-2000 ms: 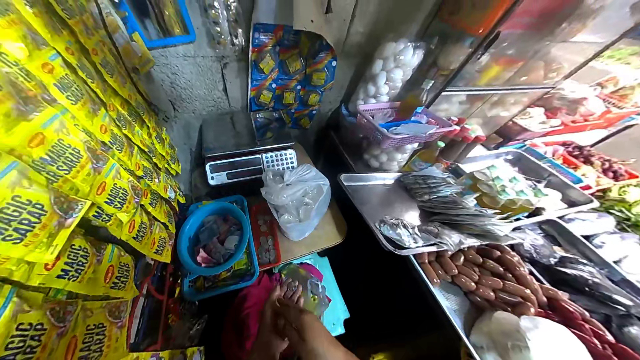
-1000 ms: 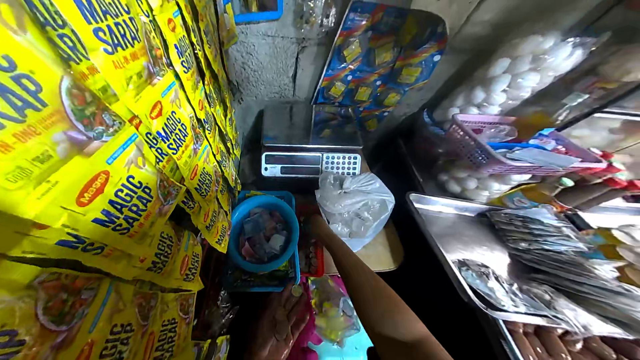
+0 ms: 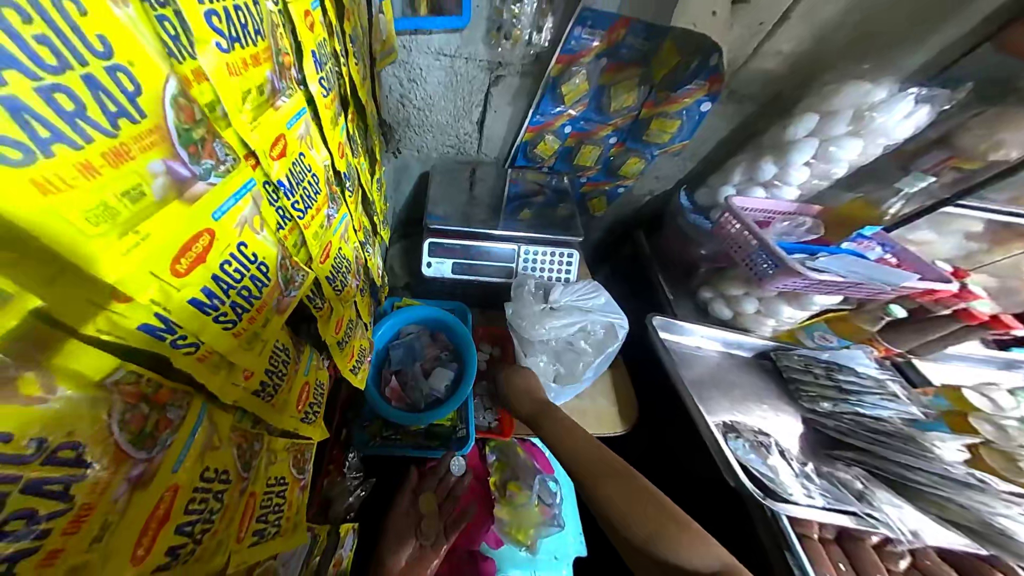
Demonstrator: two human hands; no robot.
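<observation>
My left hand (image 3: 424,516) lies palm up near the bottom edge, with several coins (image 3: 429,516) on the palm and a silver coin (image 3: 457,466) at the fingertips. My right hand (image 3: 516,390) reaches over a red tray of coins (image 3: 506,424), its fingers at the tray and partly hidden. Left of it a round blue basin (image 3: 381,392) holds small plastic packets. A white plastic bag (image 3: 568,336) with clear contents sits just beyond my right hand. A clear bag with yellow contents (image 3: 520,496) lies on pink and turquoise material below the tray.
A digital scale (image 3: 502,260) stands against the block wall. Yellow seasoning sachets (image 3: 232,280) hang close on the left. To the right are a metal tray (image 3: 668,328) with silvery packets, a pink plastic basket (image 3: 768,268), bagged eggs (image 3: 824,144) and sausages (image 3: 848,552).
My hands, close together at first, are now apart; the right has moved up to the red tray. The left rests palm up with coins. The view has shifted toward the sachets and scale.
</observation>
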